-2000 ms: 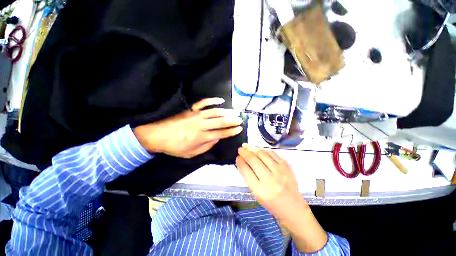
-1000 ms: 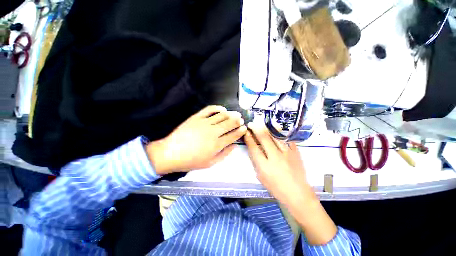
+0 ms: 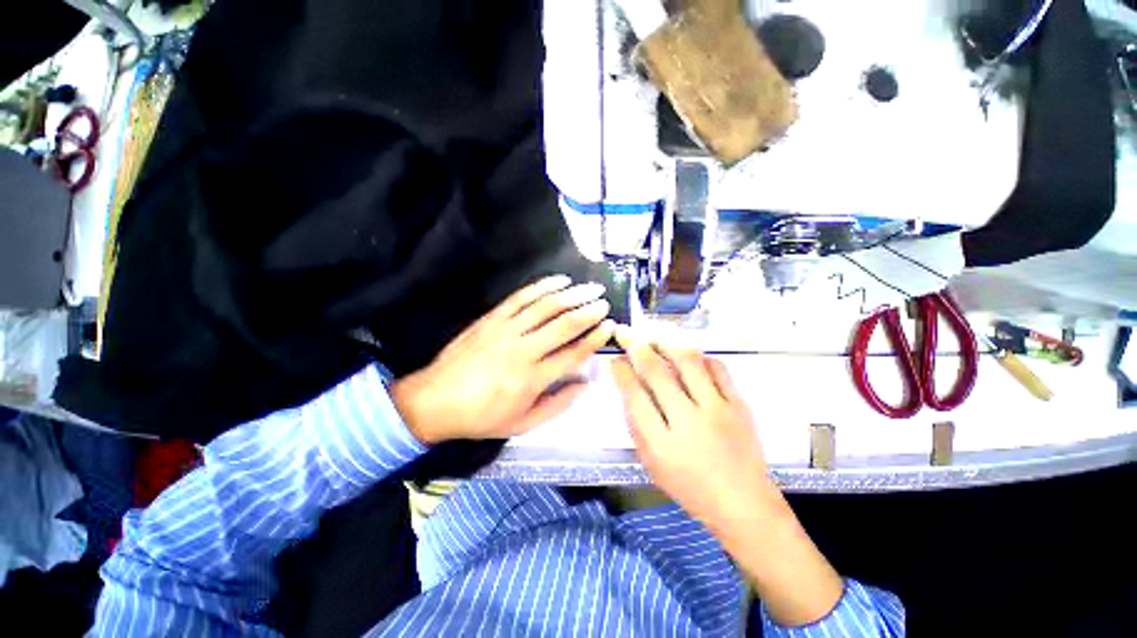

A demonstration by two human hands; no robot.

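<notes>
A large black garment panel [image 3: 324, 175] lies left of the needle and reaches to the table's front edge. My left hand [image 3: 505, 361] lies palm down on the panel, fingertips just in front of the presser foot [image 3: 620, 268]. My right hand [image 3: 692, 418] rests on the white table, its fingertips touching the panel's edge beside my left fingertips. The edge under the fingertips is mostly hidden. The white sewing machine [image 3: 898, 156] stands above, its needle area partly blurred.
Red-handled scissors [image 3: 916, 361] lie right of the needle, beside small tools [image 3: 1025, 374]. A tan pad [image 3: 719, 81] is on the machine. Black cloth [image 3: 1066, 137] hangs over its right end. Another red-handled pair [image 3: 77, 147] lies at far left.
My right fingertips have come up against my left fingertips at the panel's edge. The view has shifted, so the machine appears further left and higher. The panel's front edge has moved.
</notes>
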